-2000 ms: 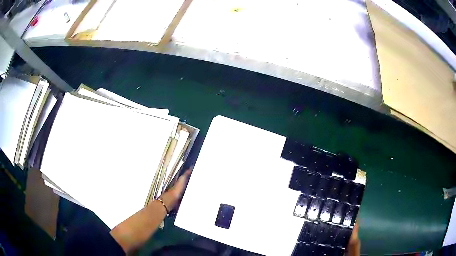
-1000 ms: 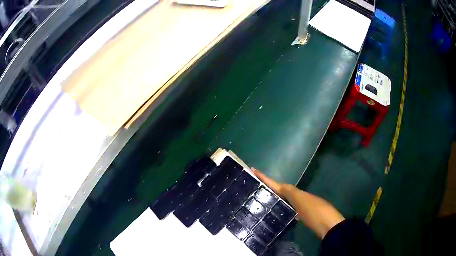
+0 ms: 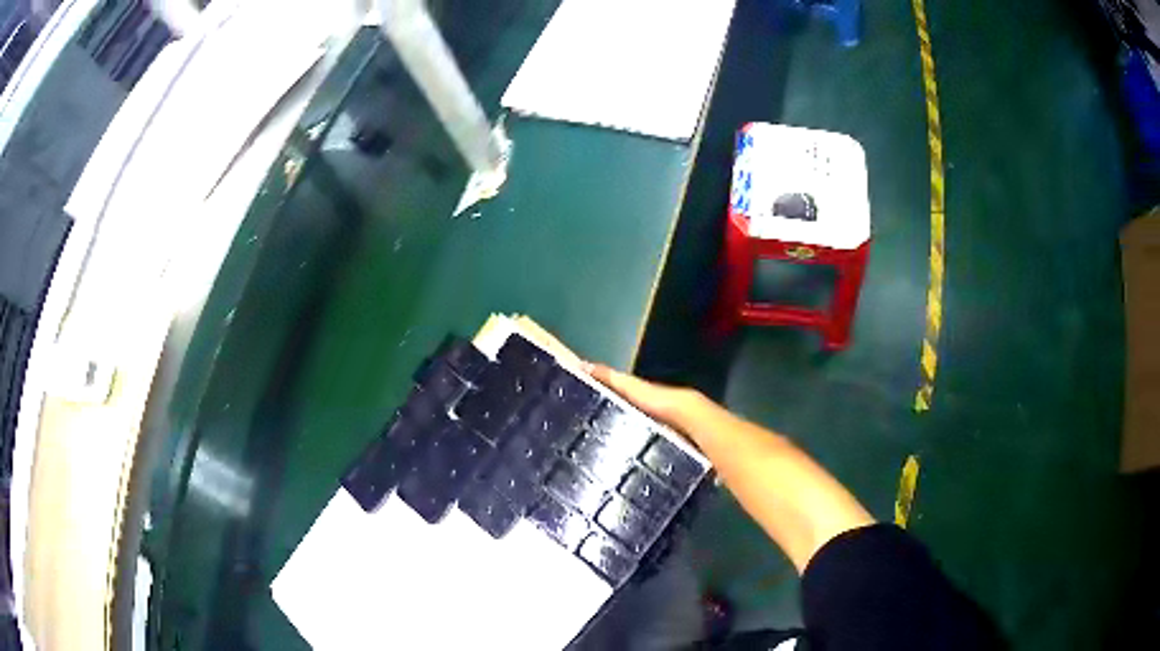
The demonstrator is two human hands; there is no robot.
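Note:
Black cased units (image 3: 509,439) lie packed in overlapping rows on the far half of a white board sheet (image 3: 420,591). The sheet's near half is bare and is cut off by the bottom edge. Stacked pale layers show under its far corner. My right hand (image 3: 662,404) holds the right edge of the sheet, with the fingers partly hidden at the rim. My left hand is not in the picture.
A green bench (image 3: 579,229) runs ahead, with a grey post (image 3: 439,83) on it and a white sheet (image 3: 623,64) beyond. On the floor to the right are a red stool (image 3: 801,223) with a white top, and yellow-black tape (image 3: 935,191).
The view has swung right, away from the stacked white sheets and along the bench. The loaded sheet has turned in the picture. My left hand, seen at first, has gone out of view.

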